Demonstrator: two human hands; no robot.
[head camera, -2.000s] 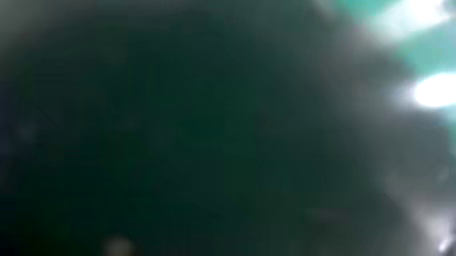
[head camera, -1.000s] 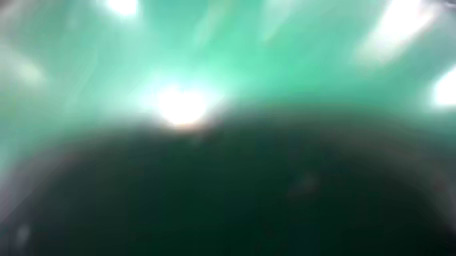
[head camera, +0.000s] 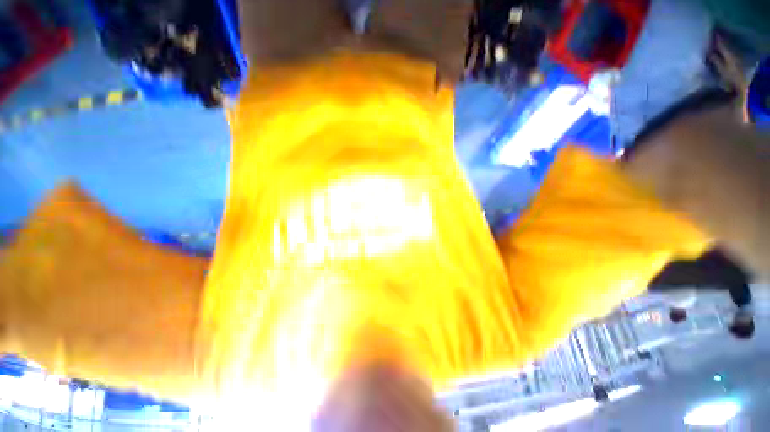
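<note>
The view is upside down and blurred. A person in a bright yellow-orange shirt (head camera: 363, 278) fills the middle, with a sleeve on each side; whether this is the wearer cannot be told. A bare forearm (head camera: 718, 177) extends from the right sleeve to the right edge. No hand can be made out, so neither my left nor my right hand shows. A blurred rounded shape (head camera: 380, 401) is at the bottom centre.
Black bundles with pale tips (head camera: 177, 55) lie in a blue crate at the upper left. More black bundles (head camera: 507, 42) and a red stool-like thing (head camera: 566, 51) are at the upper right. Yellow-black tape (head camera: 84, 103) crosses the bluish floor. A ceiling lamp (head camera: 712, 413) glows at the lower right.
The dark and green blur of the earlier frames is gone. The yellow-orange shirt, forearm, floor and crates now show upside down.
</note>
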